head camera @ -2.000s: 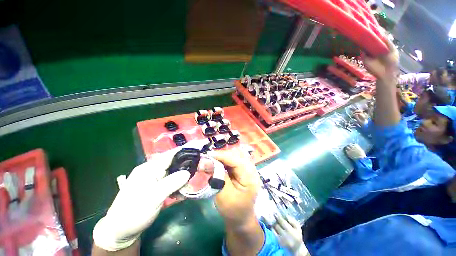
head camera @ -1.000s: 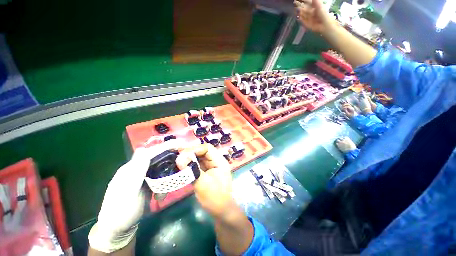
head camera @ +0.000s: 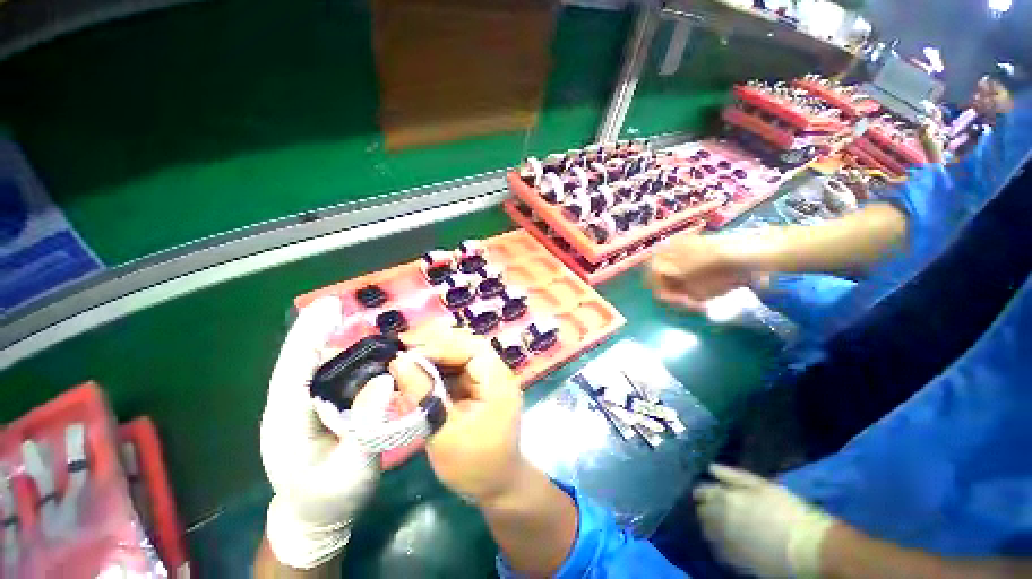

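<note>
My left hand [head camera: 311,452], in a white glove, holds a black watch head [head camera: 353,368] from the left. My right hand [head camera: 481,418], bare, grips the white perforated strap [head camera: 390,433] near its black keeper band [head camera: 432,412]. The strap curves in a loop below and to the right of the watch head. Its fastening is hidden by my fingers. Behind my hands a red compartment tray [head camera: 577,296] holds several strapped watches [head camera: 482,319] and bare black watch heads [head camera: 371,295] at its left end.
A red strap tray [head camera: 85,413] lies at the left. Loose straps [head camera: 634,409] lie on a clear bag at the right. Stacked red trays [head camera: 600,251] with watches stand behind. A coworker's gloved hand [head camera: 753,520] is at lower right and a bare hand [head camera: 696,271] reaches over the bench.
The coworker's raised arm has come down over the bench, and the red tray it held is gone from above. A coworker's gloved hand shows at lower right. My hands have turned the watch and strap.
</note>
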